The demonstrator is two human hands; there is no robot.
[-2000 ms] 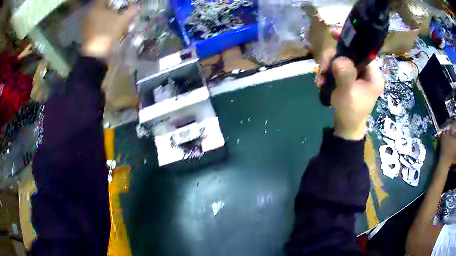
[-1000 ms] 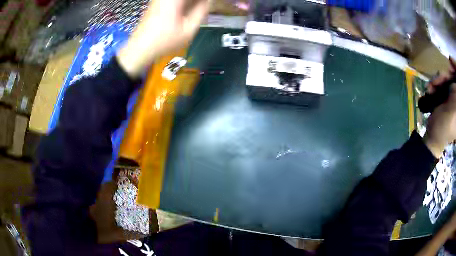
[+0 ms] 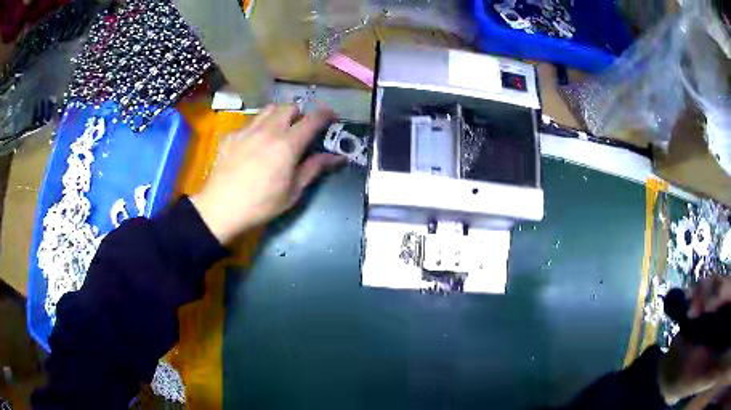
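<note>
My left hand (image 3: 260, 168) is at the back left of the green mat, palm down. Its thumb and fingers are apart beside a white plastic bracket (image 3: 348, 145) with a round hole, which lies next to the screw feeder. The grey-white screw feeder (image 3: 455, 200) stands at the middle back with its top compartment open. My right hand (image 3: 699, 360) is at the right edge, dark, blurred and partly cut off. It is closed around the black electric screwdriver (image 3: 678, 305), of which only a part shows.
A blue tray (image 3: 172, 152) of white brackets is at the left, with a heap of dark-silver components (image 3: 136, 60) beyond it. Another blue tray (image 3: 589, 52) and clear plastic bags (image 3: 653, 88) are at the back. White parts (image 3: 693, 240) lie at the right beyond the yellow tape.
The view has shifted, so the feeder sits lower in the picture. My left hand has come down beside the bracket by the feeder. My right hand appears lower at the right edge, still with the screwdriver.
</note>
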